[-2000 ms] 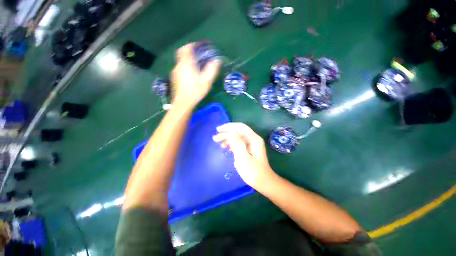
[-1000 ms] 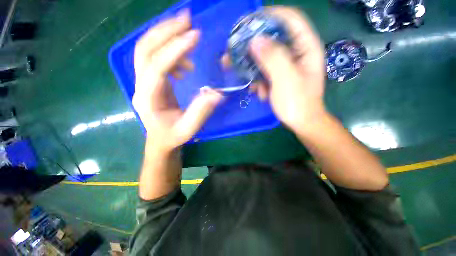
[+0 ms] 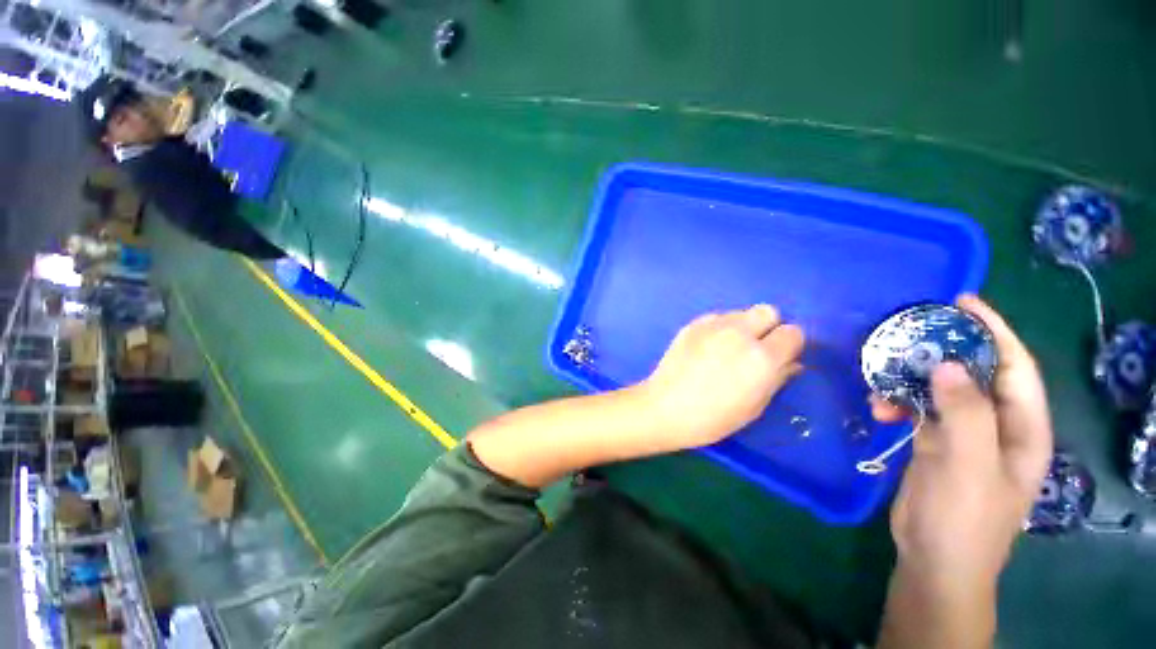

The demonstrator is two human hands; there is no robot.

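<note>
My right hand (image 3: 970,444) holds a motor stator with circuit board (image 3: 929,355) over the right end of the blue parts tray (image 3: 773,190). Its patterned face is up, and a pale lead wire with a small white connector (image 3: 872,465) hangs from it. My left hand (image 3: 729,374) is over the tray's middle near its front edge, fingertips bent together; whether they pinch anything cannot be told. A thin ring (image 3: 800,427) lies in the tray between my hands. A small clump of rings (image 3: 579,346) lies in the tray's left corner.
Several more stators lie at the right, one at the upper right (image 3: 1078,226) with its wire trailing. A person in dark clothing (image 3: 190,190) is at the upper left near a blue container (image 3: 250,159). Black cables (image 3: 361,228) lie left of the tray. Cartons (image 3: 213,482) stand on the floor.
The view has swung left, so the tray shows further right. My left hand has gone from open beside the stator to bent fingers low over the tray. My right hand still holds the stator.
</note>
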